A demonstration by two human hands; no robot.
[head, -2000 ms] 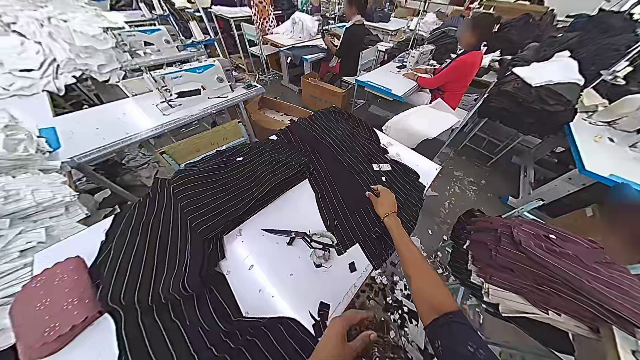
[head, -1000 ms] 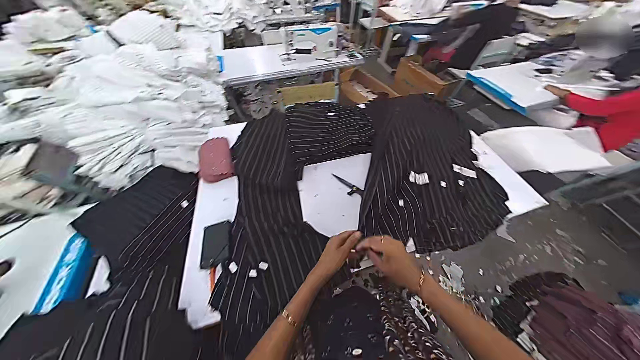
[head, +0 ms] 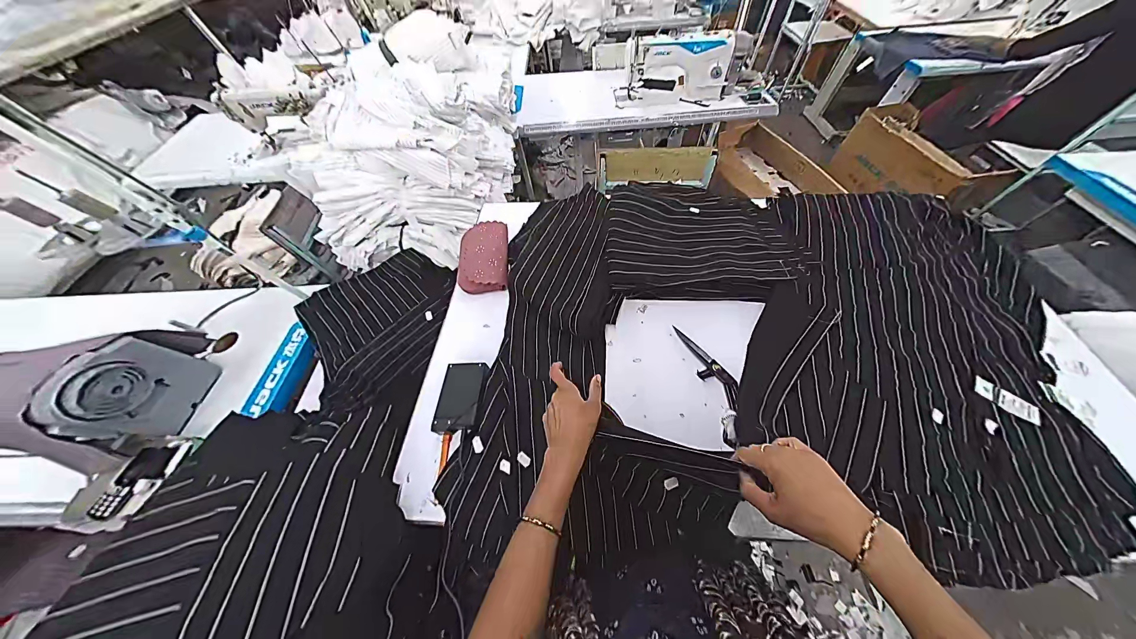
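Note:
Black pinstriped fabric pieces (head: pixel 701 240) lie around a bare patch of the white table (head: pixel 652 386). My right hand (head: pixel 794 488) pinches the edge of a black striped piece (head: pixel 683 461) near the table's front. At the other end of that edge, my left hand (head: pixel 572 413) rests on the striped cloth with thumb and forefinger apart. Black-handled scissors (head: pixel 710 364) lie on the bare patch between the hands, their handles partly covered by cloth. Small white tags (head: pixel 1007 401) are on the fabric at right.
At the table's left edge lie a pink case (head: pixel 484 257) and a black phone (head: pixel 460 397). More striped cloth (head: pixel 293 532) hangs at left. Beyond stand a white fabric heap (head: pixel 399 151), a sewing machine (head: pixel 683 67) and cardboard boxes (head: pixel 905 160).
My hands were together a second ago; now they are apart, the left one farther left on the cloth. The view has swung left since two seconds ago.

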